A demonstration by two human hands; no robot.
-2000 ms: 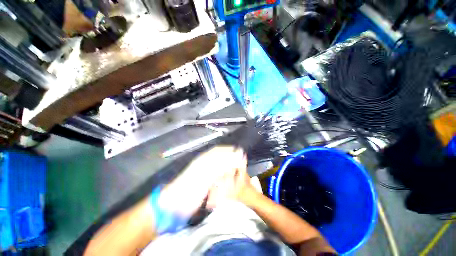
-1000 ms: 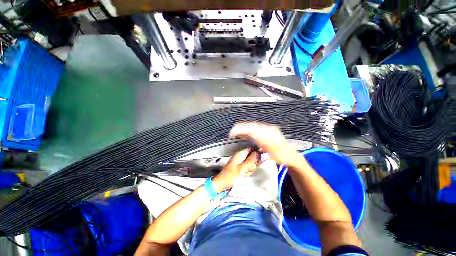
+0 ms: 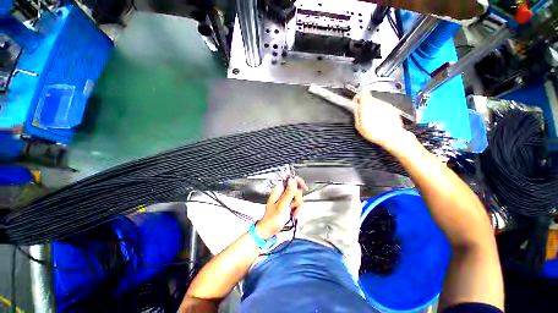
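Observation:
A thick bundle of black cables [image 3: 202, 162] lies across the bench, its silvery ends [image 3: 443, 140] at the right. My left hand [image 3: 285, 202] is closed on a few thin black cable ends in front of the bundle, above my lap. My right hand [image 3: 376, 119] reaches over the bundle and has its fingers on a narrow grey metal bar [image 3: 330, 96] near the press; the hand hides part of the bar. The press mold [image 3: 324, 36] stands behind, between shiny posts.
A blue round bin [image 3: 407, 250] with black pieces inside stands right of my legs. A blue crate [image 3: 61, 79] is at the left. A blue tray [image 3: 450, 110] is right of the press, and coiled black cables [image 3: 520, 159] lie further right. A green mat [image 3: 147, 92] covers the bench's left part.
My right hand has moved away from my left hand, back and right onto the metal bar. My left hand stays low with the cable ends. The view has swung to the left since the first frame.

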